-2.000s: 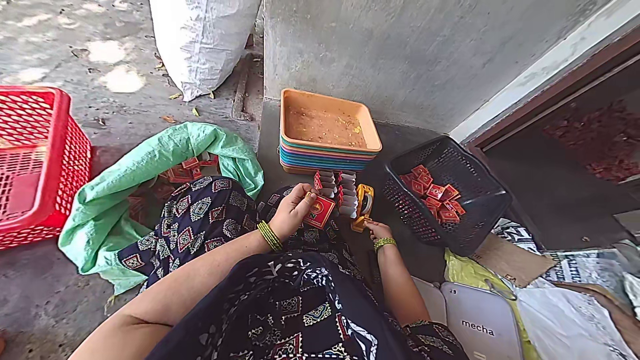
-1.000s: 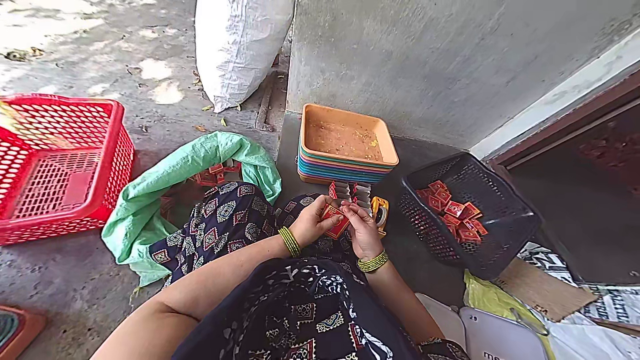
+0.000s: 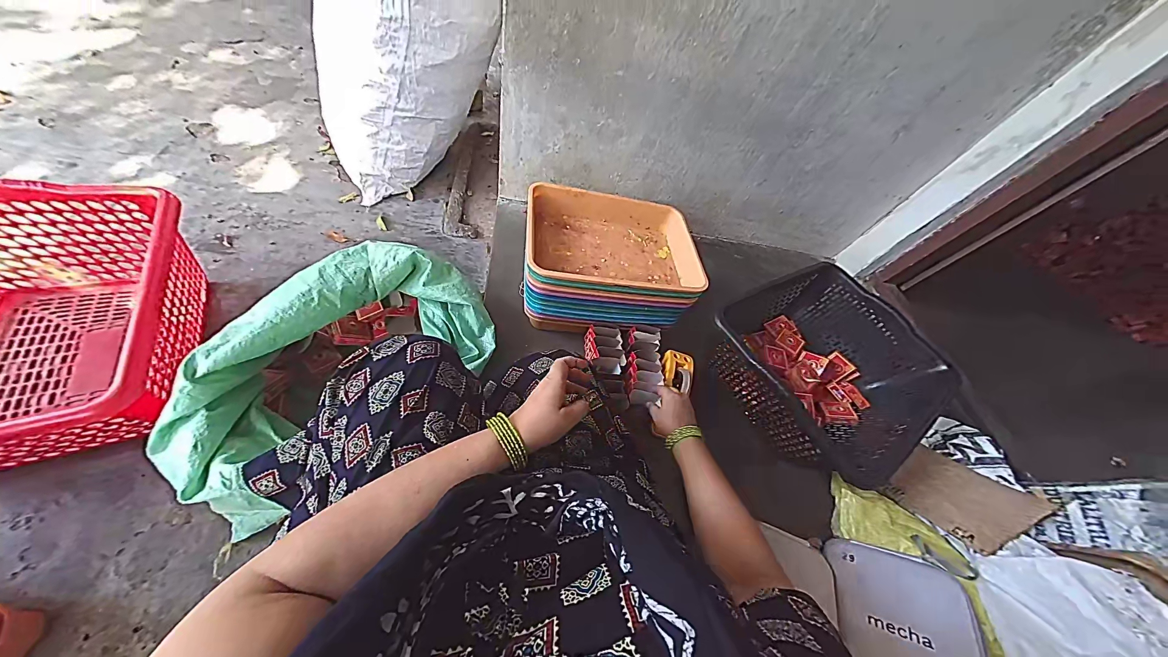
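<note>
Two rows of small red boxes with grey sides (image 3: 644,365) stand upright on the dark floor in front of my knees. My left hand (image 3: 555,401) is over my lap beside the left row, fingers curled; whether it holds anything is unclear. My right hand (image 3: 673,409) touches the near end of the right row, next to a yellow tape dispenser (image 3: 678,371). Its fingertips are partly hidden. Flat red boxes (image 3: 808,374) lie heaped in a black plastic basket (image 3: 890,365) on the right. More red boxes (image 3: 356,327) show inside an open green woven sack (image 3: 219,392) on the left.
Stacked plastic trays, an orange one (image 3: 611,239) on top, stand beyond the rows by the concrete wall (image 3: 776,119). A red plastic basket (image 3: 137,365) is at far left, a full white sack (image 3: 406,91) behind. Cardboard (image 3: 967,497) and a grey case (image 3: 903,602) lie at lower right.
My hands were together around a red box one second ago; now they are apart, the right one at the rows. That red box is no longer seen between them.
</note>
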